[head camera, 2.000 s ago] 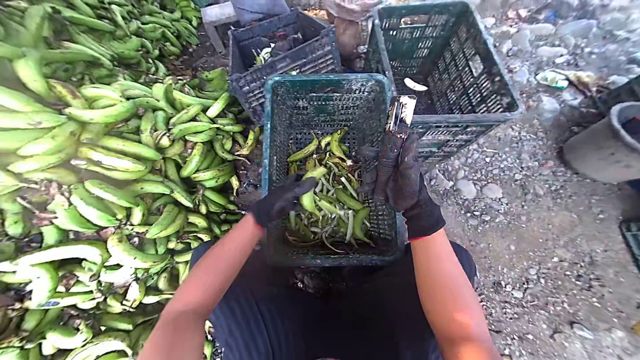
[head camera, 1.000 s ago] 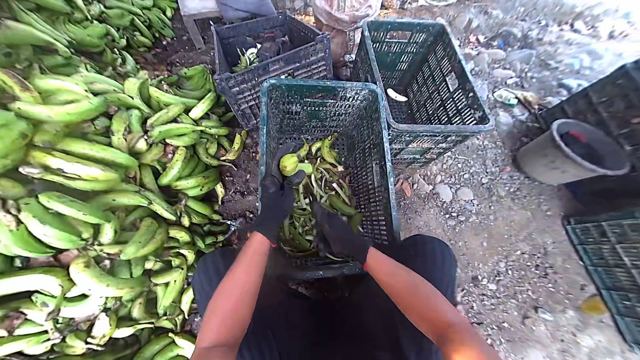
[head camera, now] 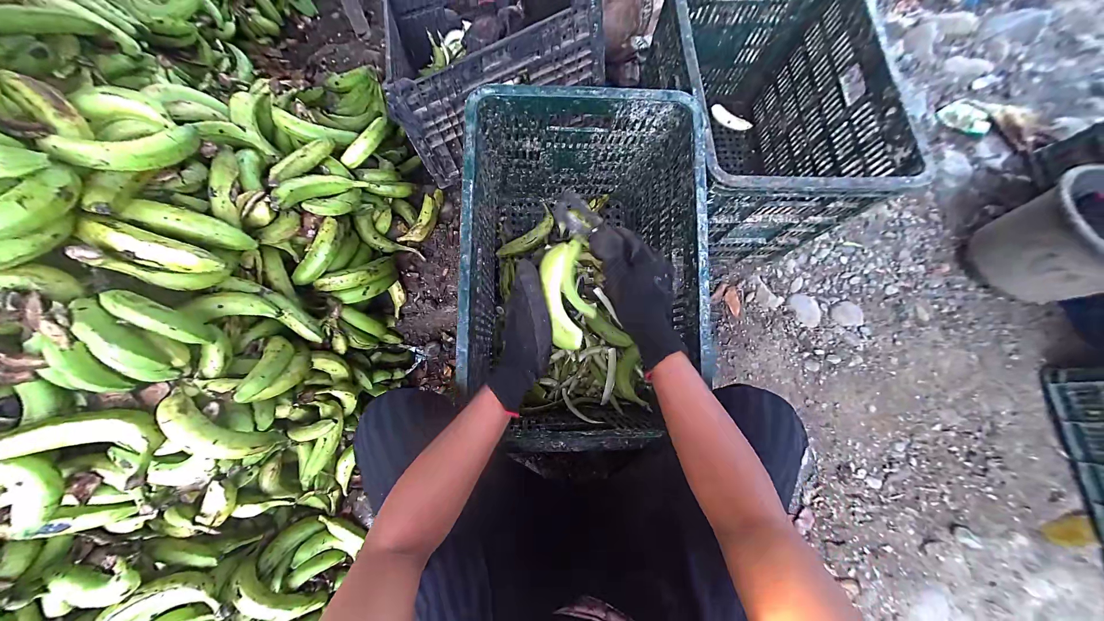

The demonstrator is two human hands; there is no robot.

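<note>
Both hands wear dark gloves and are inside a green plastic crate (head camera: 471,259) between the knees. My left hand (head camera: 524,332) is at the left side of a green plantain (head camera: 558,297), its fingers against the fruit. My right hand (head camera: 636,280), at the crate's right side, grips a blurred metal tool (head camera: 576,214) that looks like a peeler or blade, just above the plantain's upper end. Below and around them lie plantain peel strips (head camera: 595,371) and a few green pieces on the crate's bottom.
A large heap of green plantains (head camera: 172,319) fills the left. A dark crate (head camera: 500,82) with peels stands beyond; another green crate (head camera: 806,183), holding one pale peeled piece (head camera: 730,118), stands at upper right. A grey bucket (head camera: 1026,250) and a crate edge (head camera: 1069,431) are at far right, on gravel.
Two seconds ago my right hand held the tool up near the crate's right rim; now it is inside the crate over the plantain. My left hand has moved away from the plantain end it held.
</note>
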